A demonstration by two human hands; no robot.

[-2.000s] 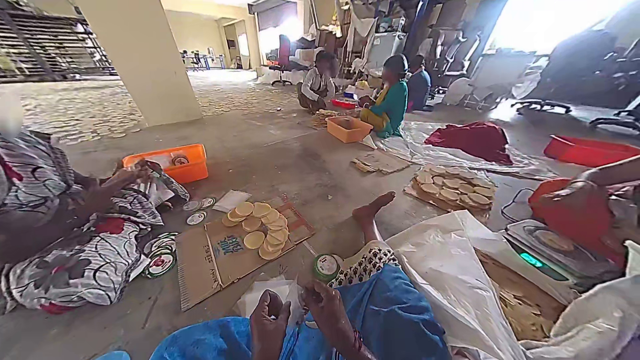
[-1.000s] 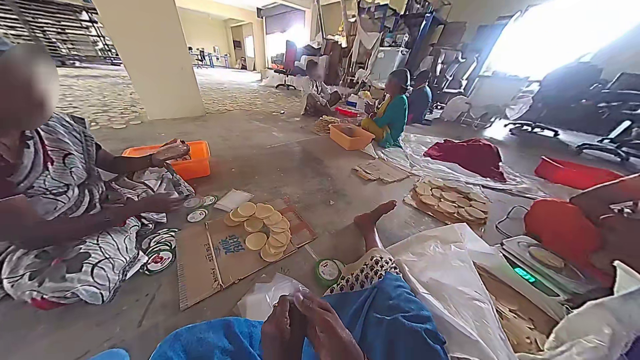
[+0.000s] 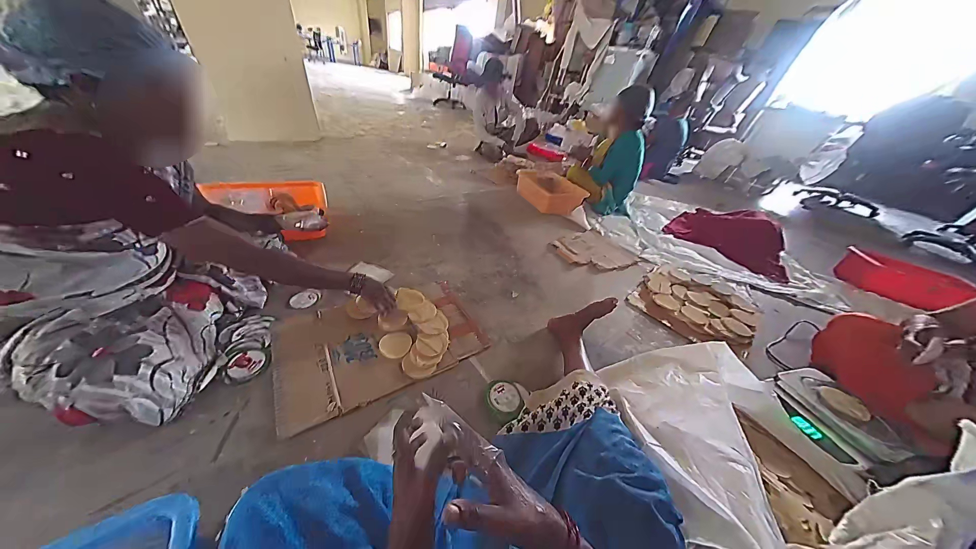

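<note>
My left hand (image 3: 418, 450) holds a thin clear plastic bag (image 3: 433, 423) at bottom centre. Over the same bag, my right hand (image 3: 503, 480) has its fingers at the film and its thumb out to the side; whether it grips the film I cannot tell. More white plastic film (image 3: 381, 441) lies just left of my hands. Beyond them, pale round discs (image 3: 431, 335) overlap on a flattened cardboard sheet (image 3: 305, 381). A co-worker's hand (image 3: 375, 293) touches the discs at the back. A green-edged roll or stack of round labels (image 3: 505, 398) stands on the floor by my knee.
An orange tray (image 3: 263, 187) is beside the co-worker at left. Round labels (image 3: 245, 362) lie near that person's lap. At right are a digital scale (image 3: 820, 427) bearing a disc, white plastic sheeting (image 3: 686, 404) and more discs on cardboard (image 3: 698, 305). A blue tub (image 3: 130, 526) is at bottom left.
The co-worker at left has leaned in and stretched an arm to the discs on the cardboard. My right hand has opened out somewhat around the bag.
</note>
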